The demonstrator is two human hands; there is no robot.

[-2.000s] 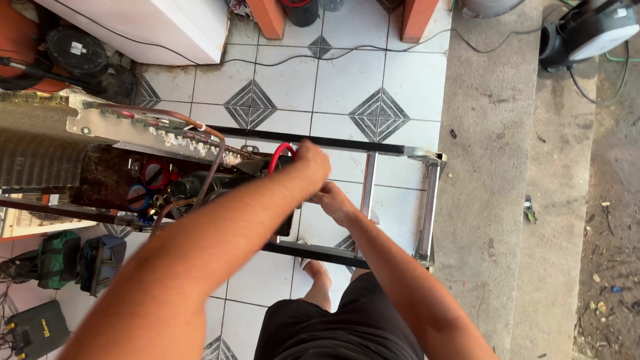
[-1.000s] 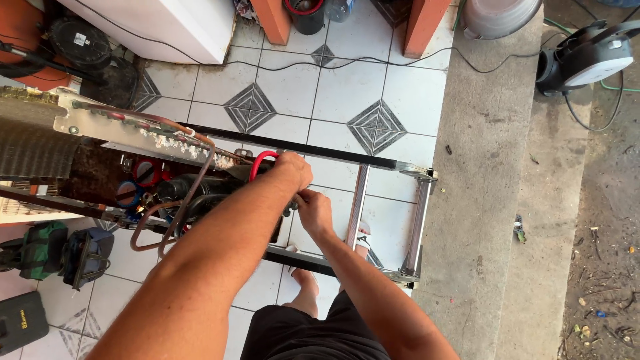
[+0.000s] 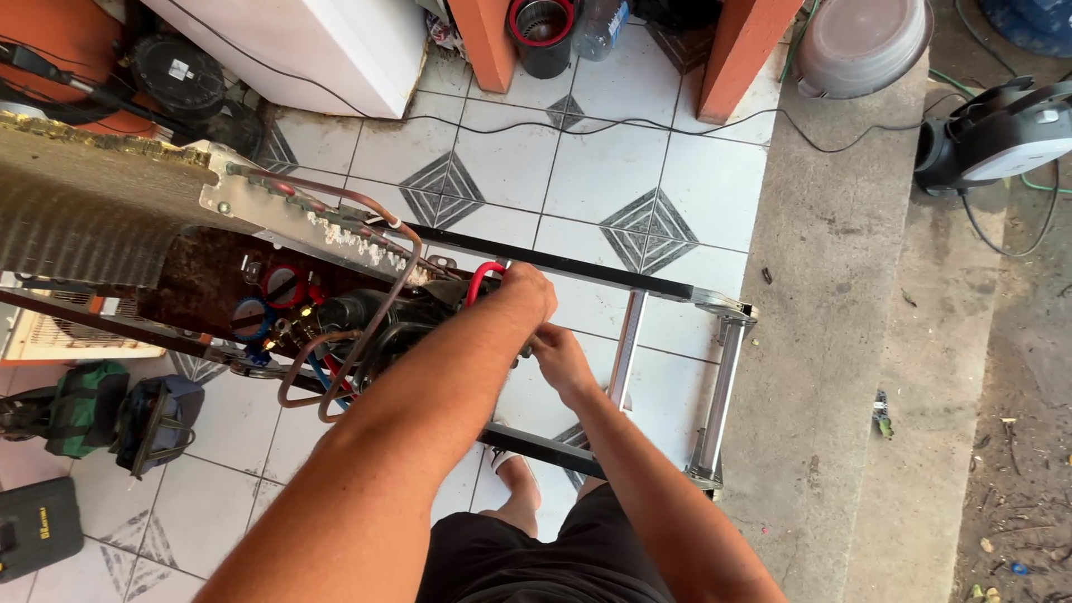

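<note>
An air conditioner's outdoor unit with its casing off, its finned coil (image 3: 75, 218) at the left, lies across a ladder (image 3: 628, 347). My left hand (image 3: 529, 293) is at the unit's right end, beside a red hose (image 3: 479, 283); what its fingers touch is hidden behind the hand. Just below it, my right hand (image 3: 559, 356) has its fingertips closed in on a small dark part that cannot be made out. Left of my left forearm are bent copper pipes (image 3: 389, 306), a red pressure gauge (image 3: 283, 286) and a blue pressure gauge (image 3: 251, 318) of a manifold set.
A black cable (image 3: 519, 126) crosses the tiled floor. Orange posts (image 3: 741, 59) and a dark bin with a red rim (image 3: 543, 42) stand beyond. Tool bags (image 3: 155, 423) and a black case (image 3: 38, 528) lie left. A pressure washer (image 3: 997, 134) sits by the concrete step.
</note>
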